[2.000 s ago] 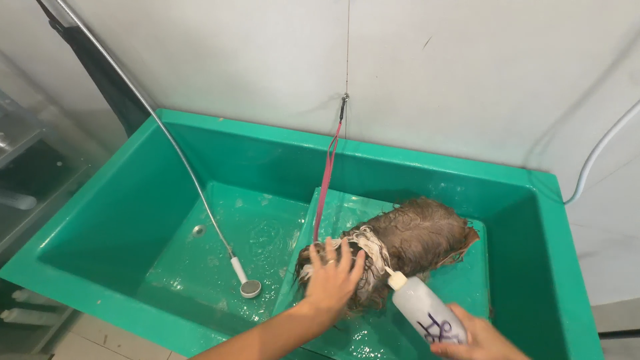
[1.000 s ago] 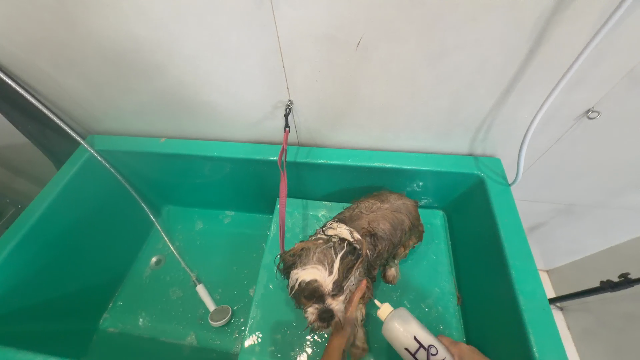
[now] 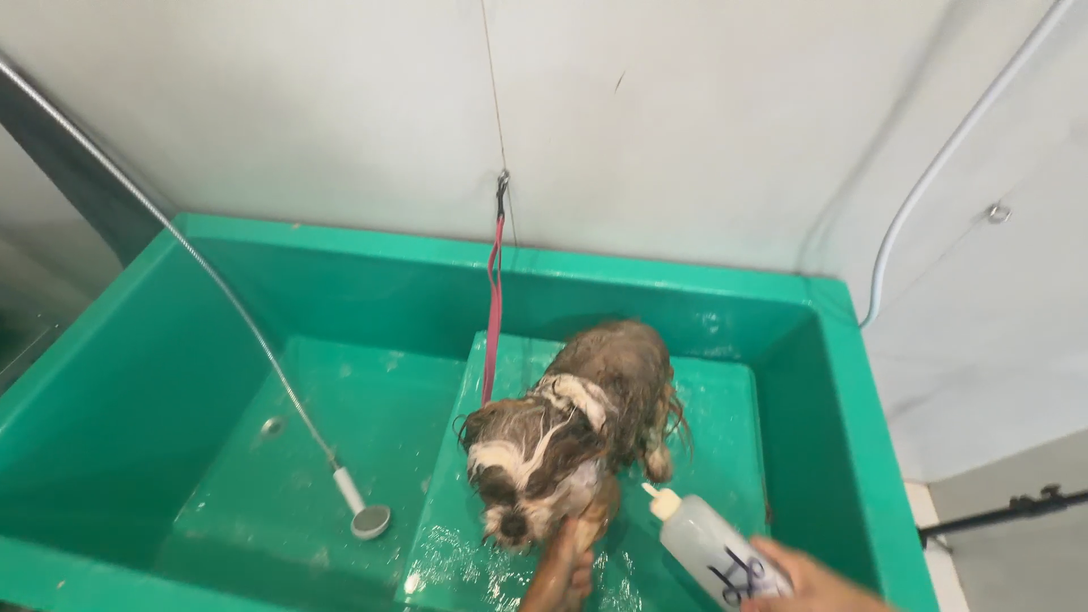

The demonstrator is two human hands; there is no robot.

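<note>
A small wet brown and white dog [image 3: 616, 365] stands on a raised green platform in the tub, its face toward me and a band of white lather or fur at its neck. My left hand [image 3: 563, 561] is closed around one of its front legs, just under the face. In my right hand [image 3: 803, 582] is a translucent plastic squeeze bottle [image 3: 705, 544] with a cream nozzle and handwriting on its side; the nozzle points at the dog's leg without touching it. A pink leash [image 3: 493, 314] runs from the dog's neck up to a clip [image 3: 501, 195] at the wall.
The green tub [image 3: 858, 408] stands against a pale wall. A shower head [image 3: 371, 521] lies on the tub floor at left, its metal hose [image 3: 229, 293] crossing the left rim. A drain [image 3: 271, 426] is nearby. A white hose [image 3: 943, 166] hangs at right, above a black bar [image 3: 1011, 510].
My left hand has gone from the dog's head and neck to its front leg. The dog has turned its face toward me. The bottle's nozzle has left the neck and is lower now.
</note>
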